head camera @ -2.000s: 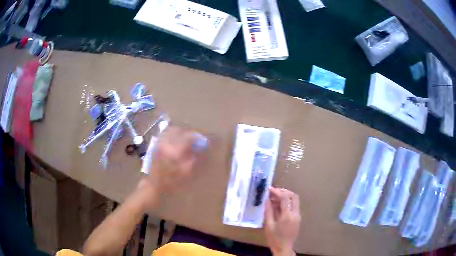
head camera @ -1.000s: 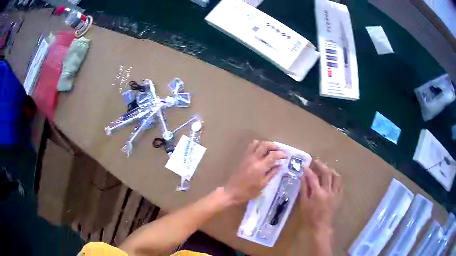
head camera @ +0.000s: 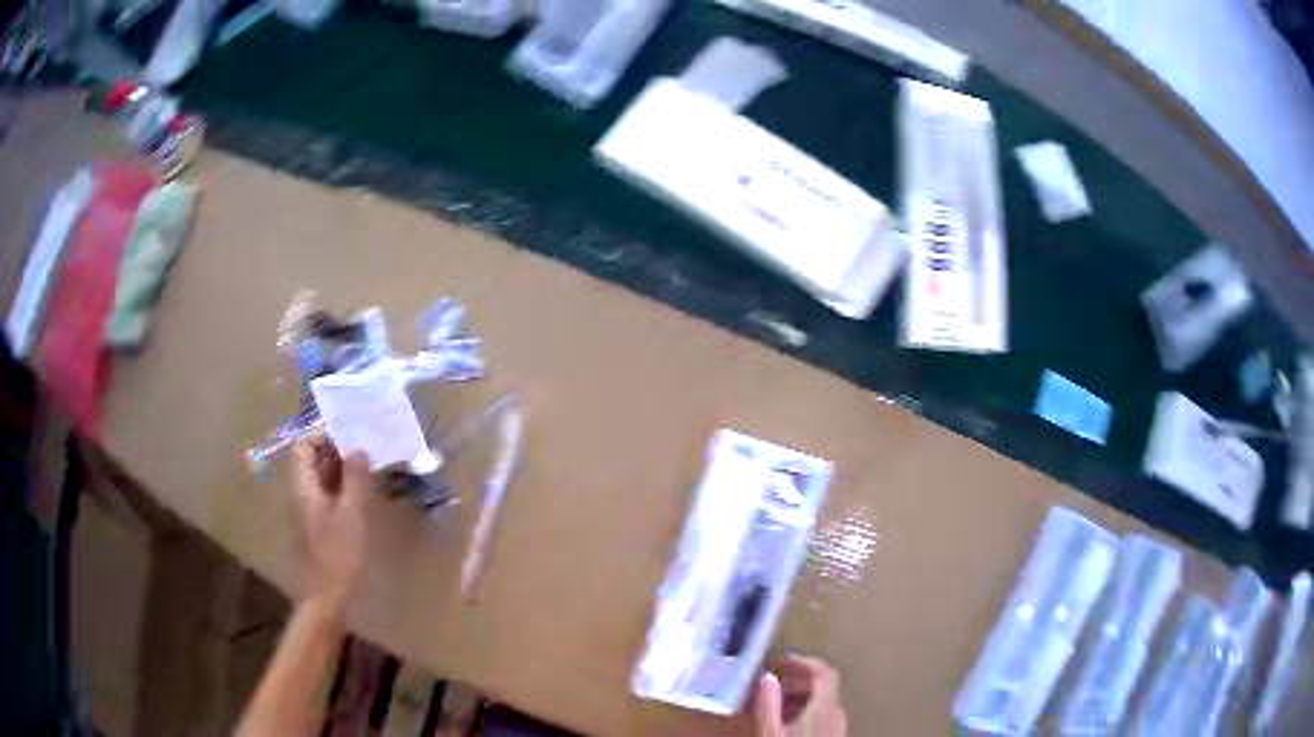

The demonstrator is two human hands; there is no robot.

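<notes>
My left hand [head camera: 334, 526] is at the pile of bagged parts, its fingers closed on the lower edge of a white leaflet [head camera: 378, 415]. Bagged parts [head camera: 450, 357] lie under and around the leaflet. One bagged wand [head camera: 494, 497] lies apart, to the right of the pile. The blister tray [head camera: 732, 576] lies in front of me with a black cable and a small bagged attachment in its right compartment. My right hand [head camera: 800, 703] is at the tray's lower right corner, partly cut off by the bottom edge; its hold is unclear.
Several blister trays [head camera: 1040, 619] lie at the right. Retail boxes [head camera: 951, 216], a blue card [head camera: 1074, 406] and a bagged piece [head camera: 1199, 305] are on the green belt [head camera: 548, 216]. A red sheet [head camera: 90, 310], green cloth [head camera: 150, 267] and small bottle [head camera: 162, 133] are at the far left.
My left hand has left the tray and moved left to the pile, taking hold of the white leaflet, which has moved off the wand. My right hand has moved down to the tray's lower corner.
</notes>
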